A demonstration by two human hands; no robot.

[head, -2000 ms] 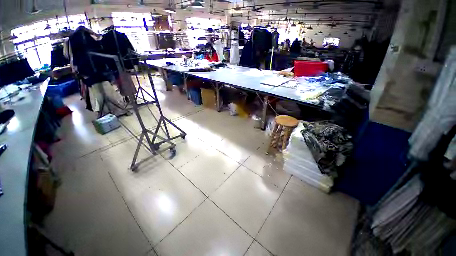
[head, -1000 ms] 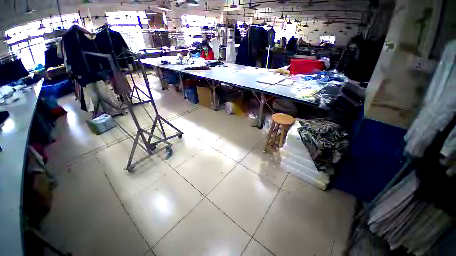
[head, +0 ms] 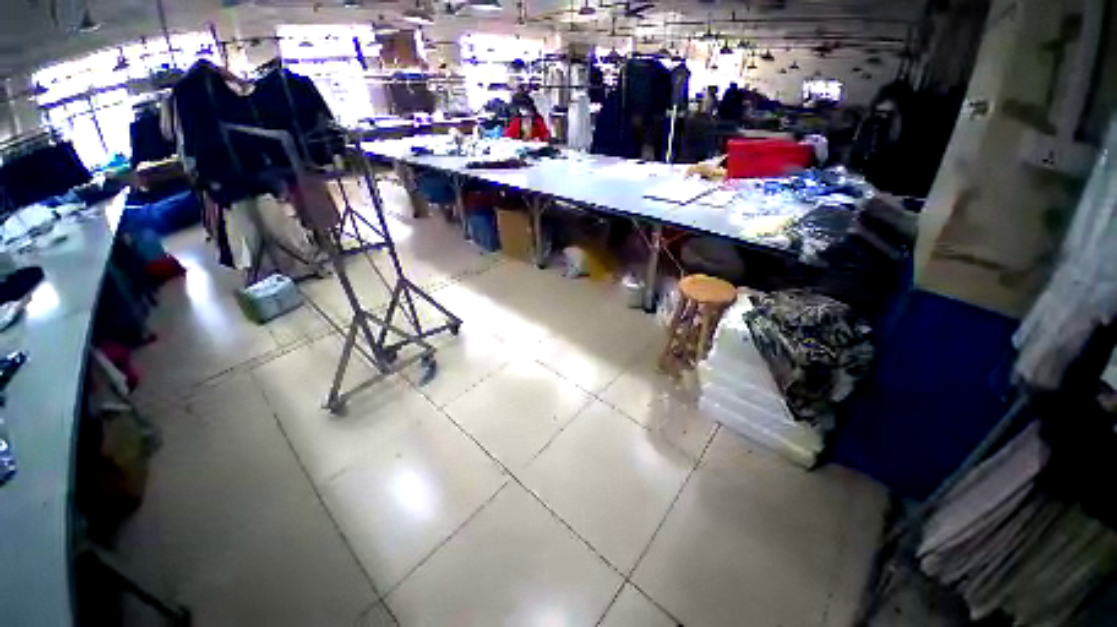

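Observation:
Neither of my hands is in the picture. Pale floor tiles [head: 490, 490] lie nearest in front of me. A metal rolling rack [head: 368, 319] stands on them left of the middle, with dark garments [head: 233, 123] hanging at and behind it. A round wooden stool [head: 701, 321] stands right of the middle, next to a white stack [head: 759, 404] with a dark patterned cloth [head: 815, 349] on it.
A long table [head: 588, 184] with papers and plastic bags runs across the back, a red box [head: 769, 157] on it. A person in red [head: 527, 125] is at its far end. Another table [head: 49, 392] edges the left. Folded cloths [head: 1004, 514] and a wall [head: 998, 172] are at the right.
The view swings slightly left, then back right-to-left framing close to the first; the stool, rack and tables keep their places. No hand appears in any frame.

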